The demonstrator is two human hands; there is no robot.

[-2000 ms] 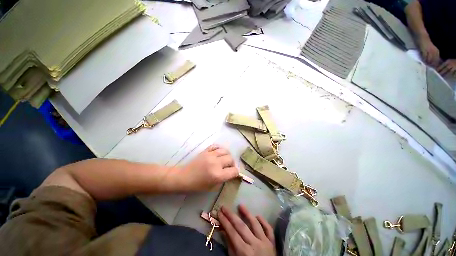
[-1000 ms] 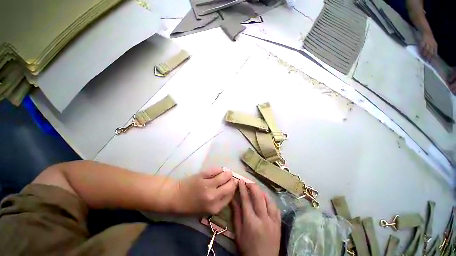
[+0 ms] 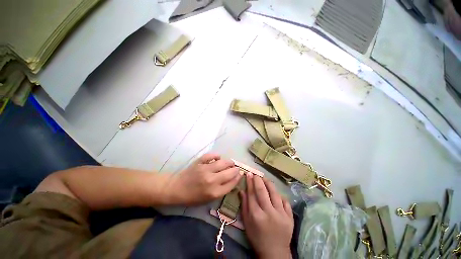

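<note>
A tan strap tab (image 3: 231, 204) lies between my hands, its hardware end toward me, with a gold snap hook (image 3: 220, 238) hanging from it. One pink-white strip (image 3: 247, 168) crosses the table at the tab's far end; another (image 3: 237, 222) lies under its hook end. My left hand (image 3: 215, 179) has its fingers bent at the far end of the tab, beside the strip. My right hand (image 3: 265, 207) lies along the tab's right side, fingertips at the same strip. The tab's far end is partly hidden by my fingers.
Tabs with gold hooks (image 3: 283, 164) lie piled ahead of my right hand, and more (image 3: 384, 230) at the lower right. A plastic-wrapped lump (image 3: 328, 227) is beside my right hand. Two single tabs (image 3: 160, 102) lie left. Stacked yellow-khaki sheets (image 3: 45, 30) stand upper left; grey strips (image 3: 350, 23) lie far.
My right hand has moved up from the tab's hook end to its far end, beside my left hand. The camera view has shifted slightly.
</note>
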